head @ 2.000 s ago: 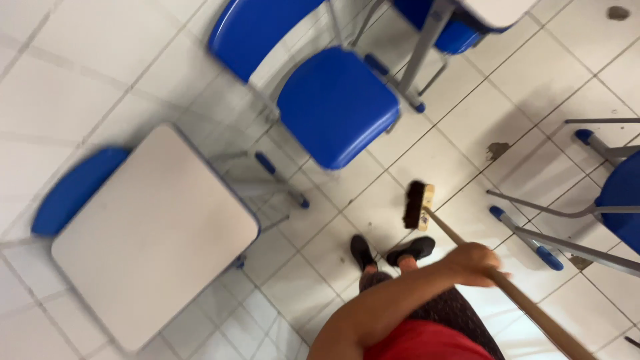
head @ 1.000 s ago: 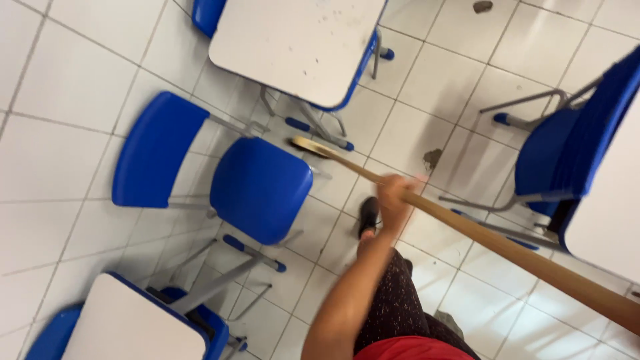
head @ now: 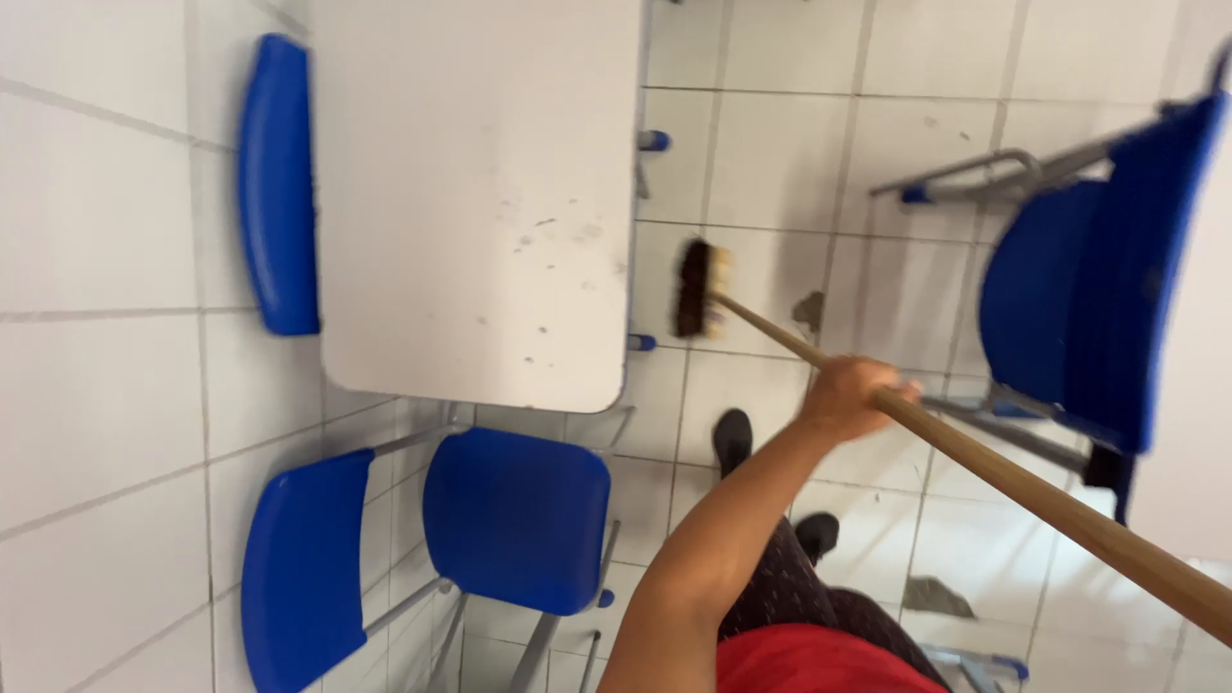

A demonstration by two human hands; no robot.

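Note:
My left hand (head: 852, 397) is closed around the wooden handle (head: 1020, 486) of a push broom, partway along it. The handle runs from the lower right edge up to the broom head (head: 707, 289), a pale block with dark bristles. That head is slightly blurred and lies over the white floor tiles, just right of a school desk. My right hand is outside the view, and so is the handle's upper end. Below the broom head are my dark shoes (head: 733, 441), with dark patterned trousers and a red top nearer the bottom edge.
A desk with a marked white top (head: 472, 202) stands at upper left, a blue chair back (head: 279, 183) beyond it. Another blue chair (head: 520, 520) is below. At right stands a blue chair (head: 1044, 298) with metal legs. Dark floor patches (head: 810, 310) show between.
The broom head was by the blue chair's legs a second ago and is now right of the marked desk, its bristles facing left. My left hand still grips the handle. The view has shifted along the desks.

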